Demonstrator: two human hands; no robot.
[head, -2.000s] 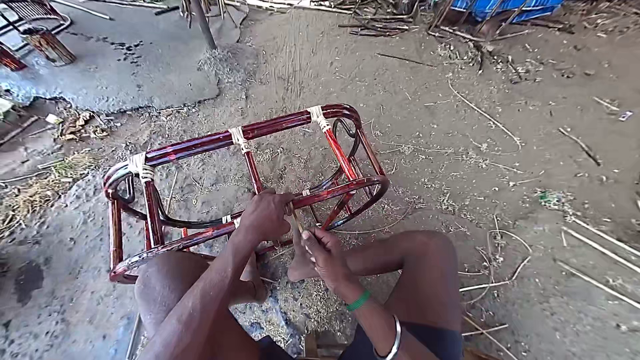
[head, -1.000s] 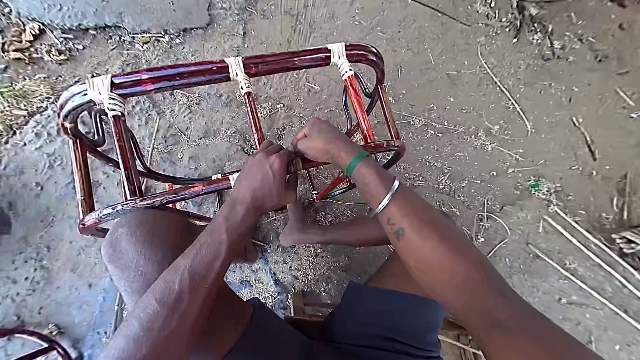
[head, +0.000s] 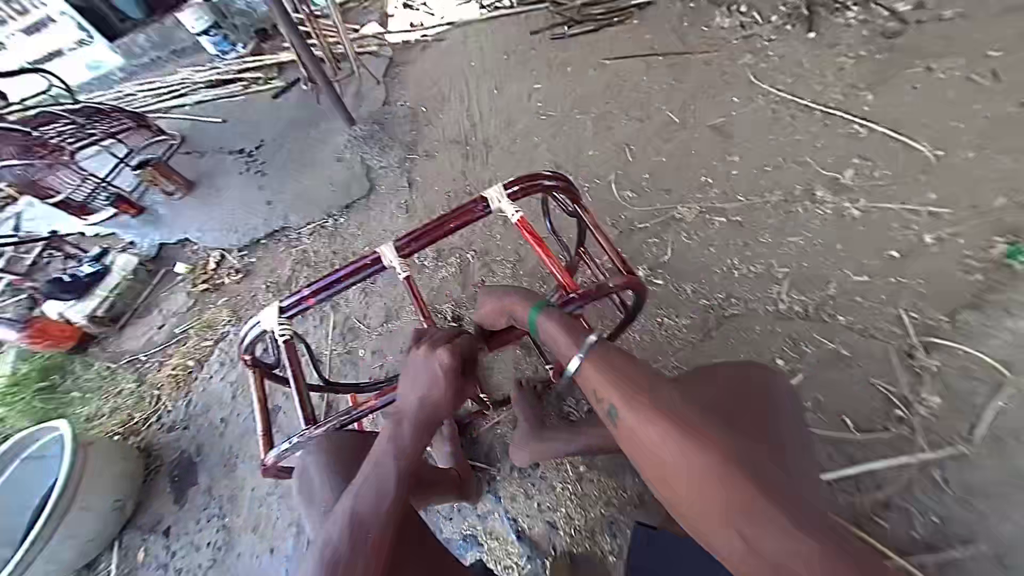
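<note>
A reddish-brown lacquered cane furniture frame (head: 444, 227) stands tilted on the ground before me, its near rail by my knee. Pale cane bindings (head: 394, 259) wrap the joints where its crossbars meet the far rail. My left hand (head: 438, 370) is closed at the middle of the near rail, fingers curled. My right hand (head: 506, 308), with a green band and a metal bangle at its wrist, is bent over the same rail just right of the left. What lies between the fingers of either hand is hidden. My bare feet (head: 532, 428) are below the rail.
A pale bucket (head: 104, 488) stands at the lower left. Cane chairs (head: 88, 152) and a pole (head: 312, 60) are at the upper left, with bundled canes (head: 192, 84) behind. Loose cane strips (head: 840, 116) and shavings lie over the ground on the right.
Two seconds ago my right hand was below the near rail; it has since moved up and over it. My left hand stays at the rail's middle. The view has shifted.
</note>
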